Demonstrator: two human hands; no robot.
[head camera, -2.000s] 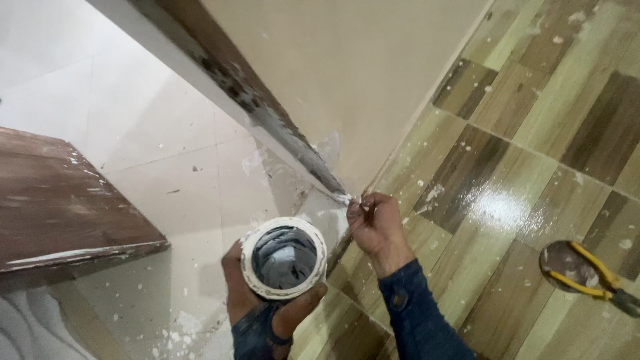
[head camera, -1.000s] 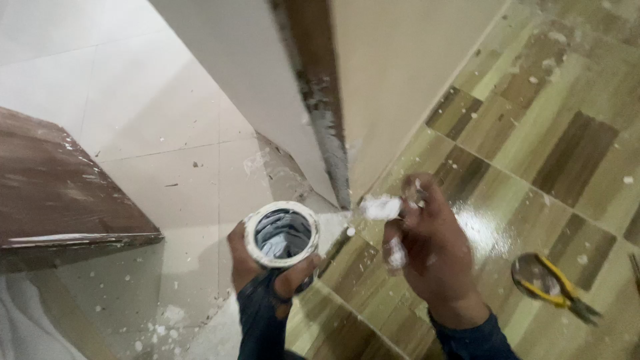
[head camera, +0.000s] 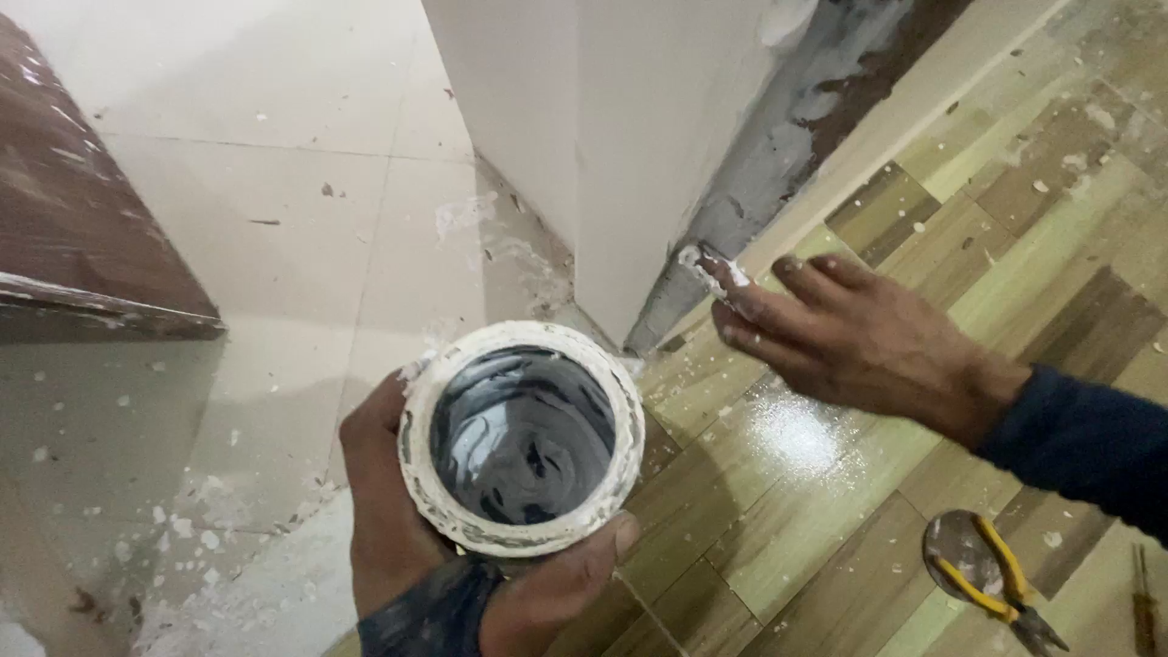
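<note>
My left hand (head camera: 392, 511) is wrapped around an open round container (head camera: 415, 456), its rim crusted with dried white matter. Wet grey paste (head camera: 547, 474) coats the inside. At the lower end of a door frame post (head camera: 766, 164), smeared grey over brown, my right hand (head camera: 821, 338) reaches in from the right. White paste (head camera: 725, 274) sits at its extended fingertips, which meet the grey face of the post; whether a small tool is between them I cannot tell.
Yellow-handled pliers (head camera: 990, 584) lie on the wood-look floor tiles at lower right, by a dark round piece (head camera: 958, 547). A thin tool (head camera: 1143, 602) is at the right edge. A brown wooden panel (head camera: 91, 210) juts in at left over pale, paste-spattered tiles (head camera: 274, 228).
My right hand, held away from the post with white paste a second ago, is now against its lower end. The container stays in my left hand. The view has shifted.
</note>
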